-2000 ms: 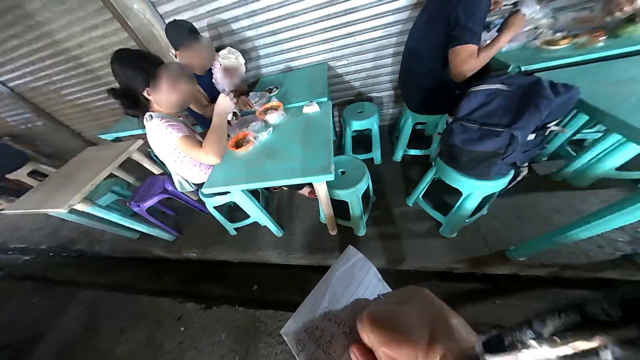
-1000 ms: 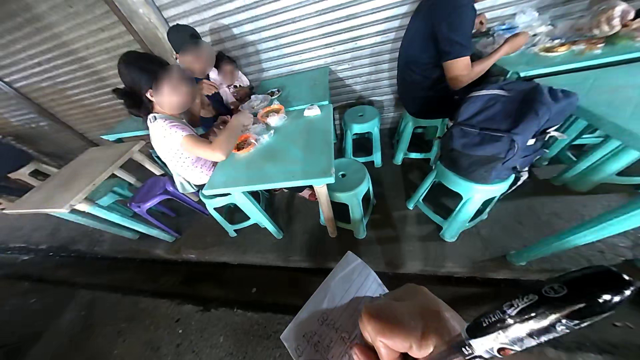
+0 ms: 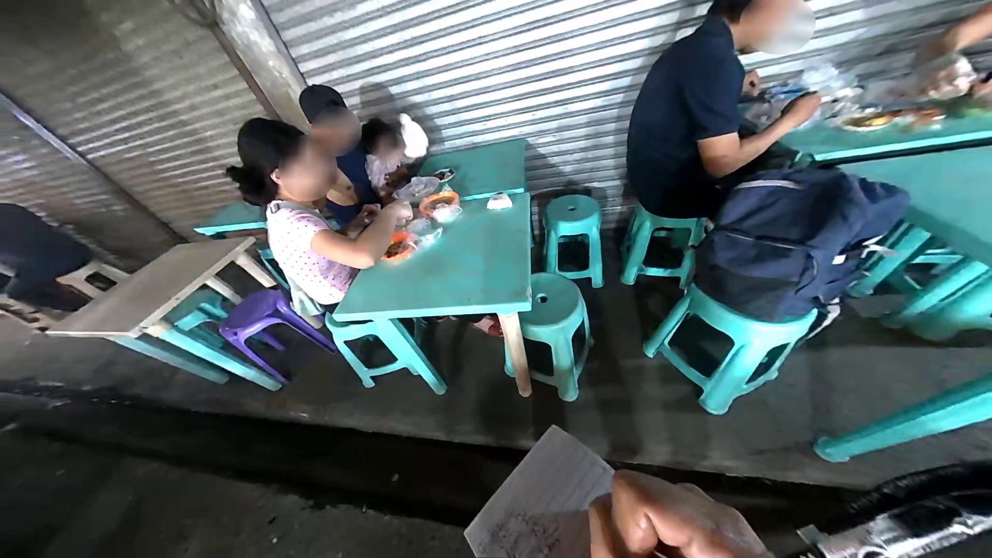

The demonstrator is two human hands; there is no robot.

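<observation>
My right hand (image 3: 674, 515) is at the bottom edge, right of the middle, with thumb and bent fingers closed on a sheet of paper (image 3: 546, 496). The paper sticks out up and to the left of the fingers and bears faint handwriting. Its lower edge is cut off by the frame. Just right of the hand lies a blurred black and silver cylindrical object (image 3: 907, 535); whether the hand touches it cannot be told. My left hand is not in view.
Beyond a dark gutter (image 3: 271, 465), people sit eating at a teal table (image 3: 473, 263) by a corrugated metal shutter (image 3: 465, 62). Plastic stools (image 3: 554, 318) stand around. A dark blue backpack (image 3: 783, 240) rests on one; another person (image 3: 690, 116) sits behind it.
The seated person at the right has straightened, and the smallest person at the left table has shifted. My right hand still grips the paper. The black and silver object appears lower in the view than one second ago.
</observation>
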